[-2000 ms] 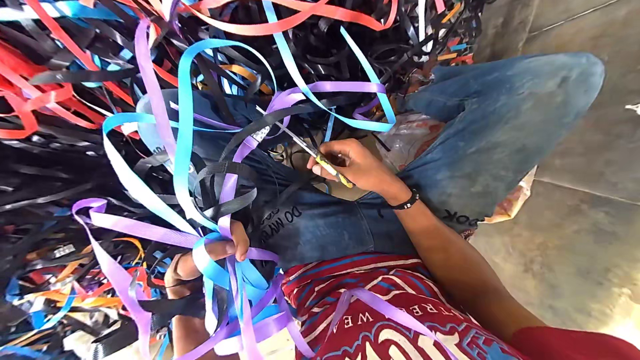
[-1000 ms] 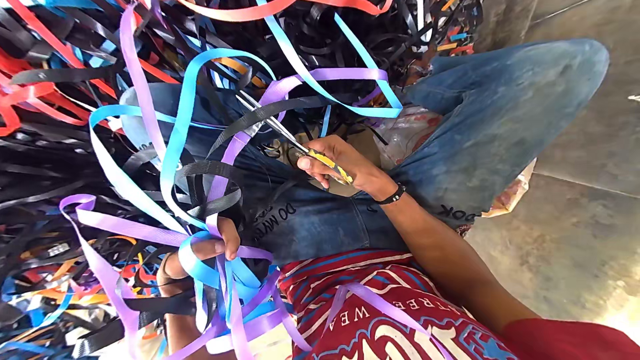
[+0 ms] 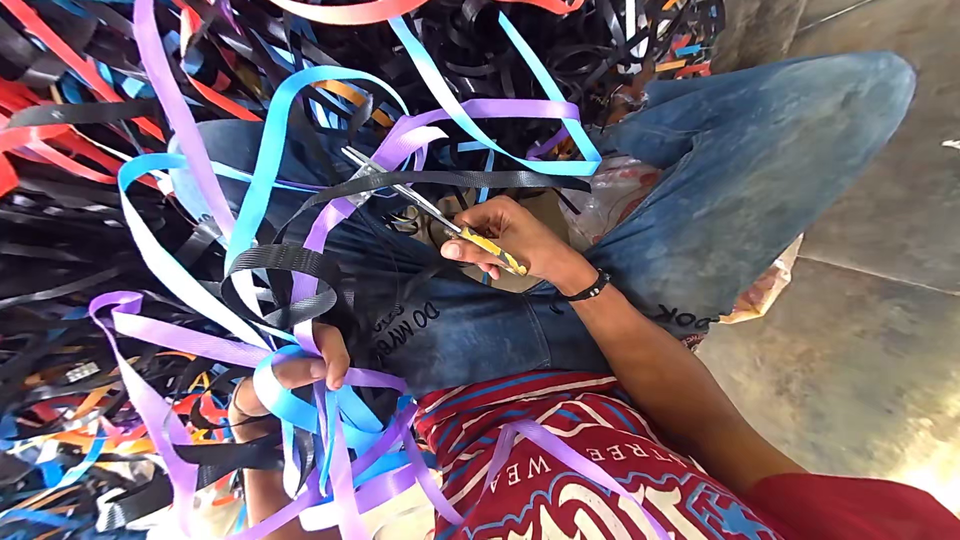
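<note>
My left hand [image 3: 311,367], at the lower left, pinches a bunch of ribbon-like strips: a blue strip [image 3: 270,157], a purple strip [image 3: 180,345] and others whose ends hang below. My right hand [image 3: 510,244] is closed around the yellow-and-black handles of scissors [image 3: 427,206]. The slim metal blades point up and left. Their tips lie by a purple strip that carries a silvery buckle-like piece [image 3: 361,185]. A black strip [image 3: 480,178] crosses the blades; whether it passes between them I cannot tell. Another black strip [image 3: 281,259] curls above my left hand.
A large tangled heap of black, red, blue and orange strips [image 3: 75,232] fills the left and top. My legs in blue jeans [image 3: 780,165] lie bent around a clear plastic bag [image 3: 611,195] and a brownish piece [image 3: 536,217]. Grey floor [image 3: 862,352] shows at the right.
My right hand has moved slightly up and left since one second ago, bringing the scissors nearer the silvery piece. My left hand keeps its hold on the bunch.
</note>
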